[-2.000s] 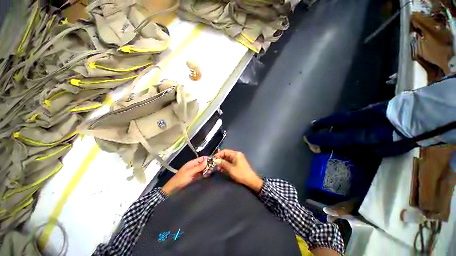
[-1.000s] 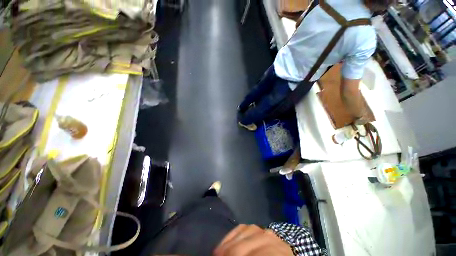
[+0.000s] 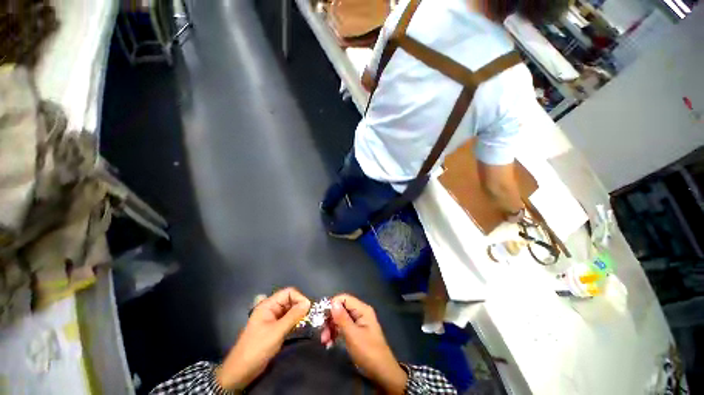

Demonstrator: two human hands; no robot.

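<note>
My left hand (image 3: 266, 335) and my right hand (image 3: 361, 337) are close together at the bottom centre, in front of my dark apron. Between their fingertips they pinch a small, shiny, whitish crumpled piece (image 3: 318, 312). I cannot tell exactly what it is. Both hands are above the floor of the aisle, away from the tables.
Beige bags (image 3: 58, 208) are piled on the white table at the left. A person in a light blue shirt (image 3: 432, 100) stands at the right table (image 3: 533, 332), one hand at a brown panel (image 3: 482, 189). A blue bin (image 3: 394, 251) is on the grey floor (image 3: 247, 177).
The view has swung right and along the aisle; the near bag and tan lump have left view. Both hands are now fully visible with the small piece, after only one blurred hand showed a second ago.
</note>
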